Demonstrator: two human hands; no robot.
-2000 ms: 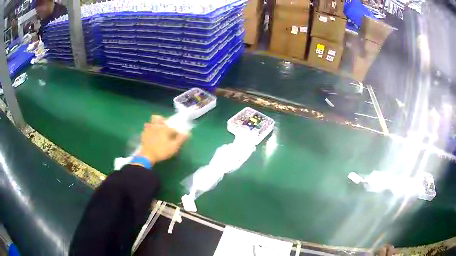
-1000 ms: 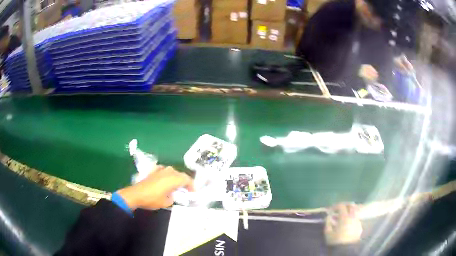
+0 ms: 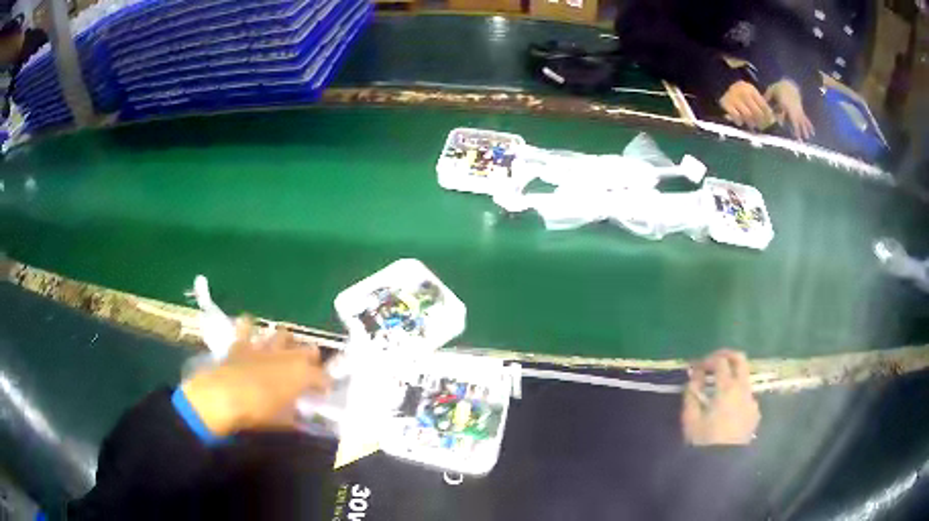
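Observation:
An open power strip housing (image 3: pixel 448 412) full of parts lies on the black printed sheet (image 3: pixel 570 458) near the bench edge. A second open housing (image 3: pixel 402 305) lies tilted just behind it, over the edge of the green belt. My left hand (image 3: pixel 267 382), blurred, with a blue band at the wrist, is closed around the bagged cords at the left of both housings. A white plug end (image 3: pixel 204 295) sticks out beyond the hand. My right hand (image 3: pixel 721 399) rests at the belt's front edge with its fingers curled; nothing shows in it.
Two more housings (image 3: pixel 481 161) (image 3: pixel 739 214) with bagged cords lie on the green belt (image 3: pixel 255 204). Blue stacked trays (image 3: pixel 224 51) stand at the back left. Another person's hands (image 3: pixel 764 107) work across the belt at the back right. A bagged piece (image 3: pixel 902 259) lies at the far right.
My left hand has drawn the two housings towards me, one now onto the sheet. Another housing with a bagged cord has appeared on the belt. My right hand stays at the belt's edge.

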